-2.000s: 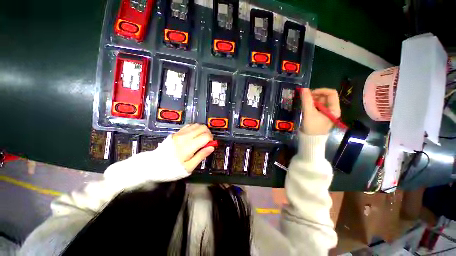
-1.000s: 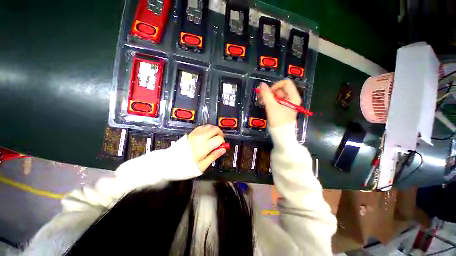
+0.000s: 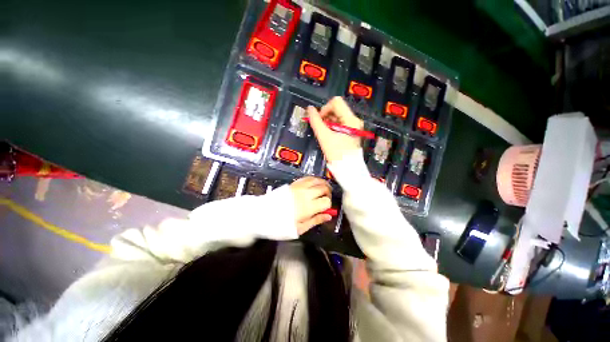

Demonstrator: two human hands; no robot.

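A clear tray point(image 3: 208, 143) holds two rows of handsets with backs up, some red point(image 3: 251, 113) and several black point(image 3: 416, 171). My right hand point(image 3: 341, 131) holds a red pen point(image 3: 353, 130) with its tip at the second handset point(image 3: 294, 133) of the near row, and hides part of the handset beside it. My left hand point(image 3: 312, 202) rests at the tray's near edge, closed on a small red object point(image 3: 330, 212), partly hidden by the fingers. Brownish batteries with white strips point(image 3: 228, 185) lie in a row along the tray's near side, partly under my left sleeve.
A dark smartphone point(image 3: 477, 231) lies at the right on the green work surface point(image 3: 140, 120). Beyond it are a pink slatted fan point(image 3: 517, 175) and a white box point(image 3: 560, 175) with cables below. A loose black piece point(image 3: 480, 163) lies near the fan.
My right hand with the red pen has moved left along the near row, from the rightmost handset to the second from the left. My left hand stays at the tray's near edge. The view has shifted and tilted.
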